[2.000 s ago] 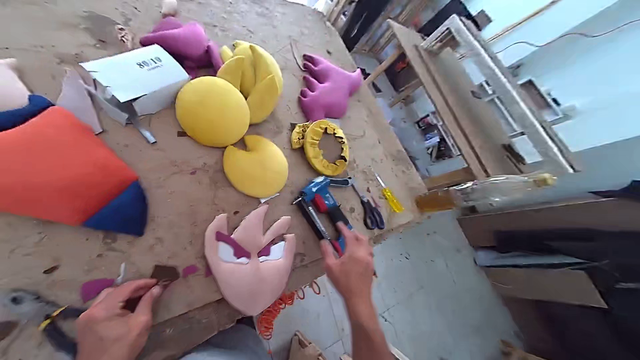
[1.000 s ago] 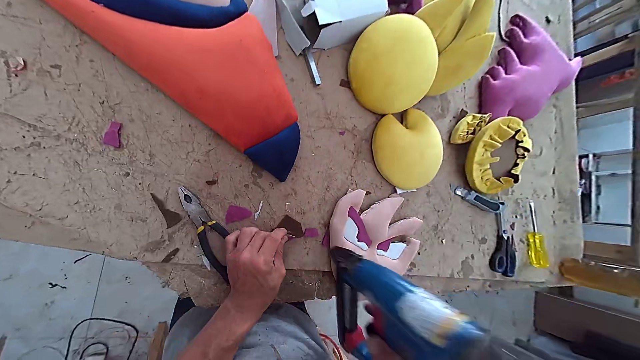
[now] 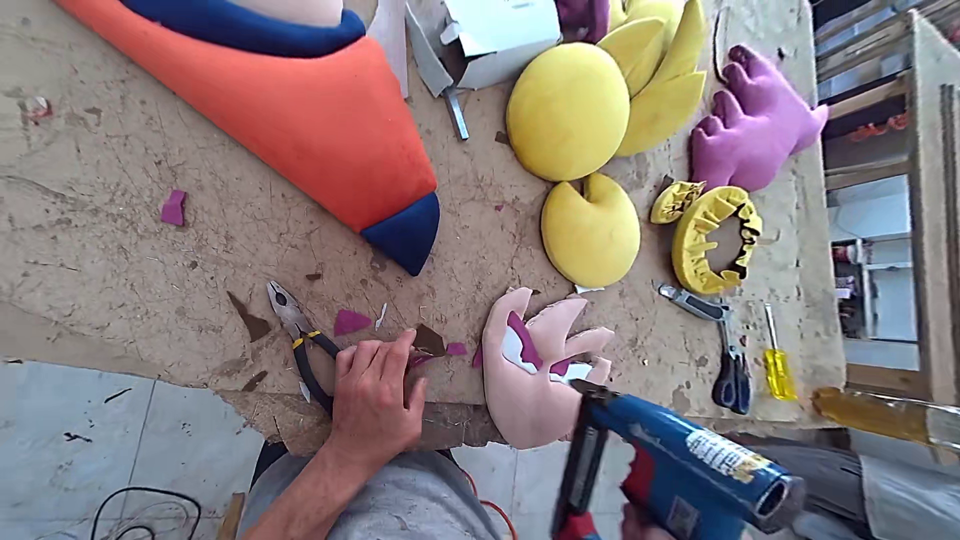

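Observation:
My left hand (image 3: 379,401) lies palm down at the table's near edge, beside the black-handled pliers (image 3: 300,337) and touching or close to a brown scrap (image 3: 429,340); whether it pinches anything is hidden. Mostly out of view at the bottom, my right hand (image 3: 643,525) holds a blue and red pneumatic stapler (image 3: 675,457). The stapler's nose is over the right side of a padded pink fabric face (image 3: 529,397) with white eye pieces and magenta strips. Magenta scraps (image 3: 351,322) lie between the pliers and the face.
An orange and blue padded piece (image 3: 322,127) fills the upper left. Yellow padded pieces (image 3: 568,112), a gathered yellow ring (image 3: 694,247) and a purple padded piece (image 3: 757,127) lie farther back. A utility knife (image 3: 691,301), scissors (image 3: 731,375) and a yellow screwdriver (image 3: 778,371) lie right.
My right hand, reaching to the stapler on the table two seconds ago, has picked it up and brought it to the pink face. The view has shifted strongly.

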